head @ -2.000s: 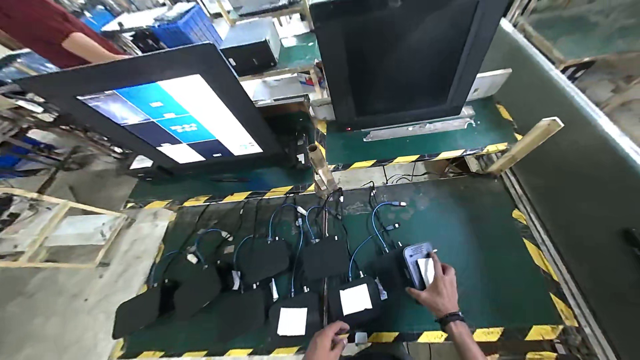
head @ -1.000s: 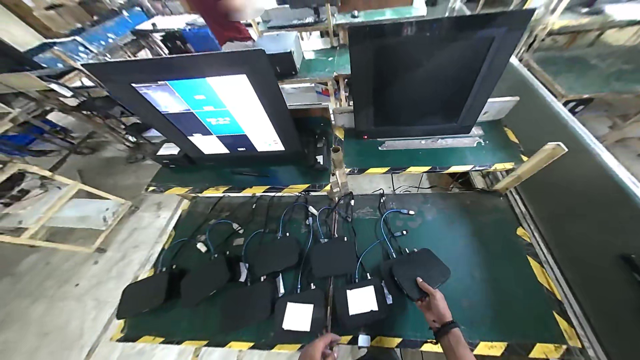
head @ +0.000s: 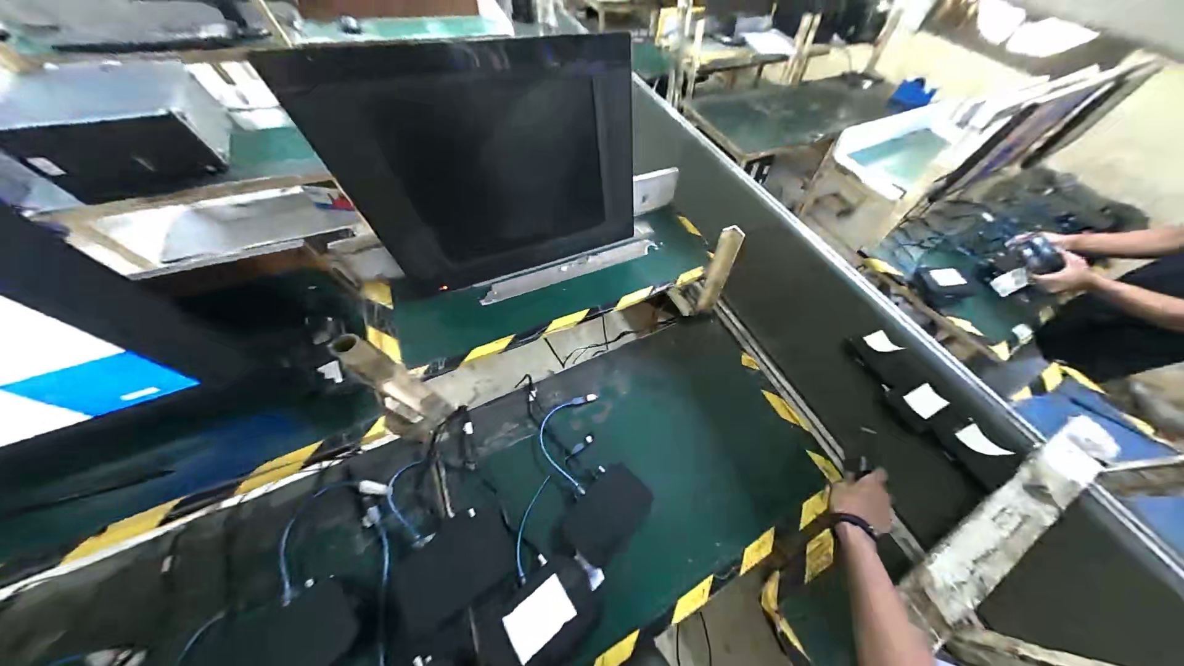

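Observation:
My right hand is at the bench's right edge, beside the dark partition, its fingers around a small dark object that I cannot identify. My left hand is out of view. To the left on the green bench lies a black flat box with a blue cable plugged in. Nearer, a black box with a white paper lies beside another black box. One more black box is at the lower left.
A dark monitor stands behind the bench, and a lit screen at the left. A wooden post rises by the partition, which bears dark items with white papers. Beyond it, a co-worker's hands hold a dark object.
The view has swung to the right. My right hand has left the black box it held and is now at the partition. My left hand has gone out of view.

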